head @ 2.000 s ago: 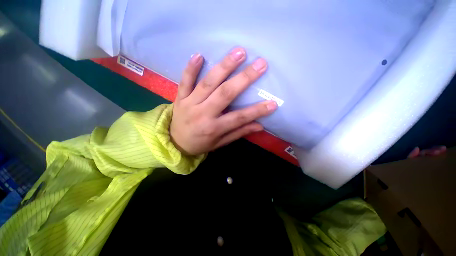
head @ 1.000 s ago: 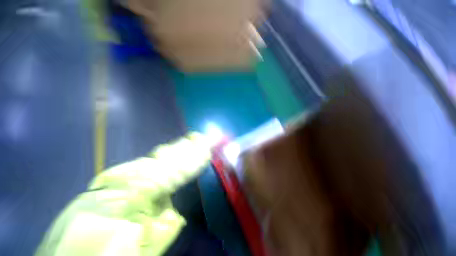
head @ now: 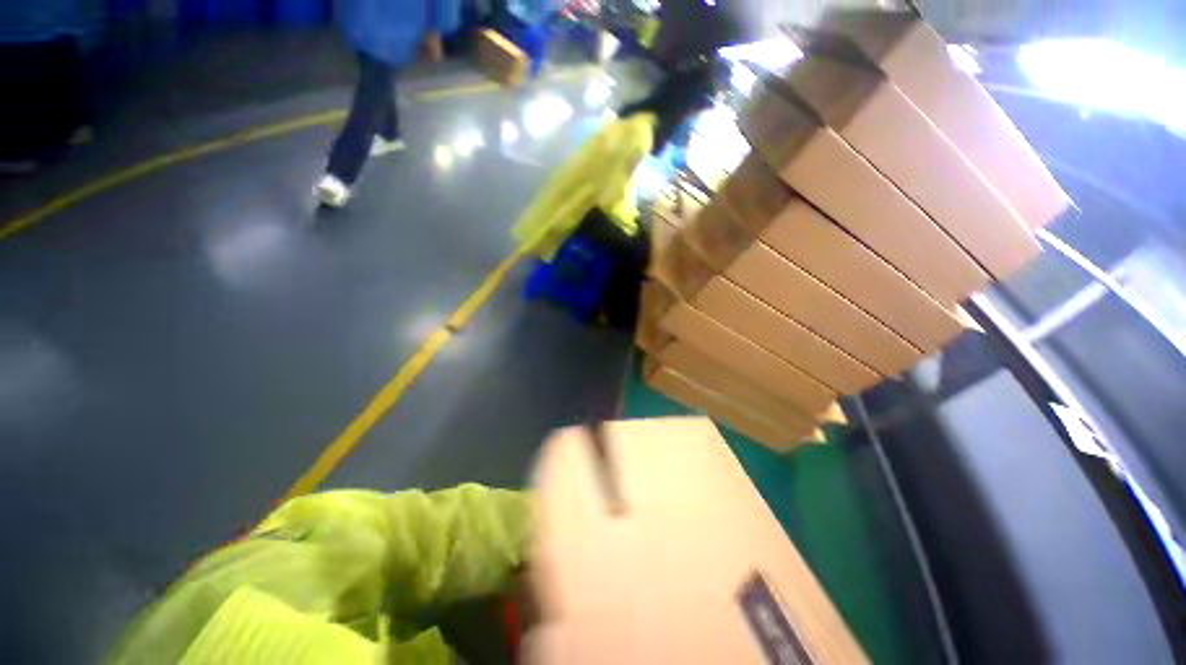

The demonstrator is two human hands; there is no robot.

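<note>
A brown mailer carton (head: 663, 546) stands close in front of me at the bottom centre, with a dark label on its face and a dark slot near its upper left edge. My left sleeve, yellow-green, reaches to the carton's left edge. My left hand is hidden at or behind the carton, so its grip does not show. My right hand is not in view. A small strip of something red (head: 513, 625) shows between the sleeve and the carton.
Several stacked cartons (head: 832, 273) lean on the green bench top (head: 780, 479) beyond the near carton. A person in a yellow smock (head: 585, 182) is beside a blue stool or crate (head: 570, 279). A person in blue (head: 381, 52) is on the grey floor, far left. Yellow floor line at left.
The view has swung from the wrapped slab, past a blurred frame, to the hall and carton stack. My left hand, earlier spread on the slab, no longer shows. A carton now fills the near foreground.
</note>
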